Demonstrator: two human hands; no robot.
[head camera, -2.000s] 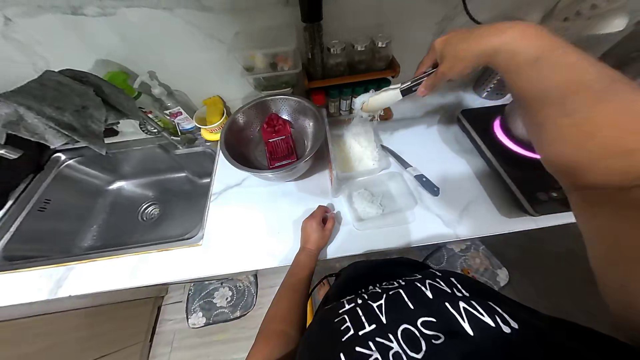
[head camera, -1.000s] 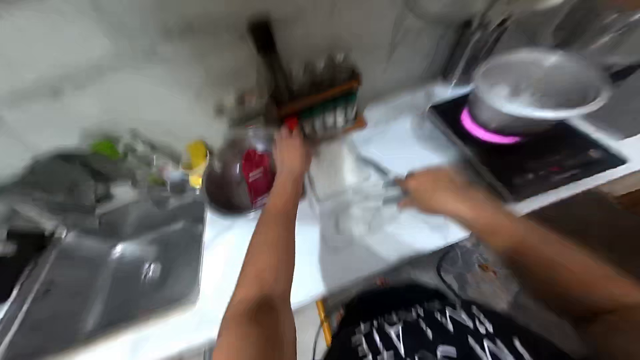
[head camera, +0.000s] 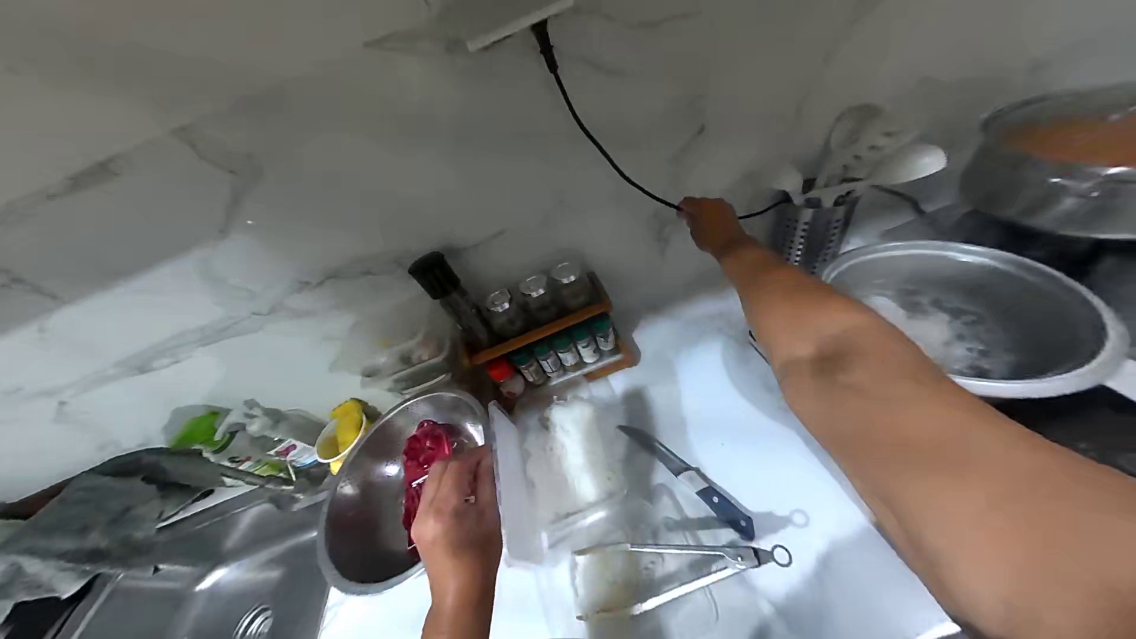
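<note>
My left hand (head camera: 460, 515) reaches over the right side of a steel mixing bowl (head camera: 355, 524), over a red plastic package (head camera: 424, 453); whether it grips the package I cannot tell. Up against the marbled wall, my right hand (head camera: 710, 224) has its fingers on a black power cord (head camera: 590, 133). A plastic container holding white food (head camera: 581, 448) is right of the bowl. Metal tongs (head camera: 674, 568) lie across a second clear container in front of it. A knife (head camera: 692, 482) with a dark handle rests on the counter to the right.
A wooden spice rack (head camera: 541, 333) stands against the wall. At the right, a wide pan (head camera: 976, 311) with liquid is near a utensil holder (head camera: 812, 231), and a covered pot (head camera: 1056, 169) is behind. A steel sink (head camera: 222, 568) and a grey cloth (head camera: 98, 515) are at lower left.
My right hand has moved from the tongs up to the cord; the tongs, held two seconds ago, now lie down. My left hand has moved from the counter edge to the bowl. The view has shifted.
</note>
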